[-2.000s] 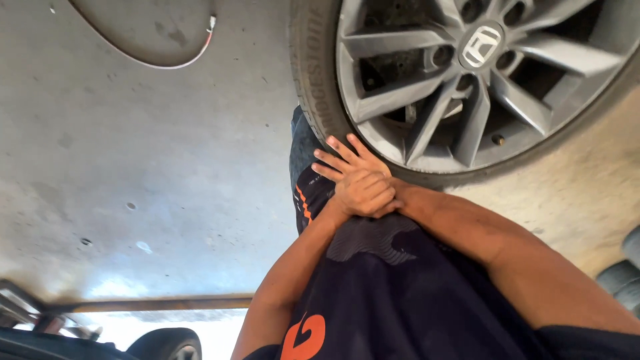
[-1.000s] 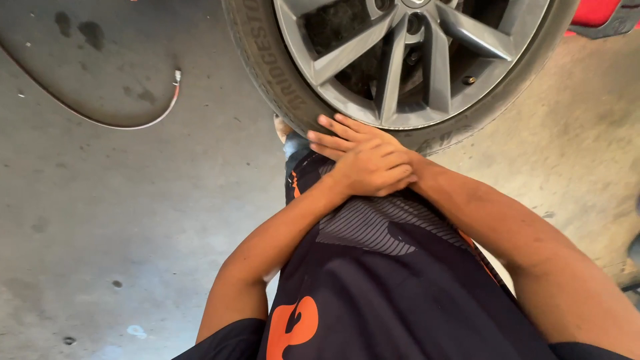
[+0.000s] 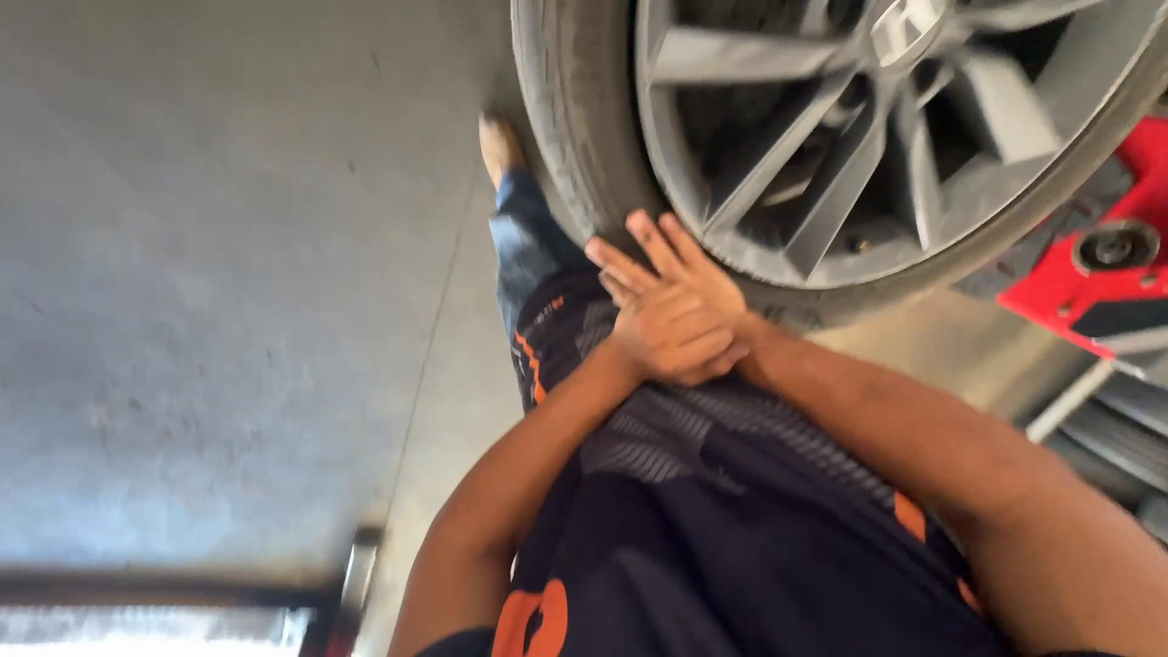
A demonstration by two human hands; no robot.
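Observation:
My left hand (image 3: pixel 680 336) is closed around the wrist end of my right hand, in front of my dark shirt. The fingers of my right hand (image 3: pixel 689 269) are spread and point up and left, with nothing held. They lie over or against the lower sidewall of a car tyre (image 3: pixel 593 119); firm contact cannot be told. Inside the tyre sits a grey multi-spoke alloy wheel (image 3: pixel 839 214) with a Honda emblem on its centre cap (image 3: pixel 905 29). Part of the wheel is cut off by the top edge.
Red metal equipment (image 3: pixel 1086 274) with a round fitting stands to the right of the wheel. Stacked tyres (image 3: pixel 1109 429) lie below it at the right edge. Grey concrete floor (image 3: pixel 228 274) spans the left side, with a dark-edged opening (image 3: pixel 164 589) at lower left.
The view has shifted markedly, bringing more of the red equipment into sight and leaving the thin hose out of frame. My hands stay clasped beside the wheel.

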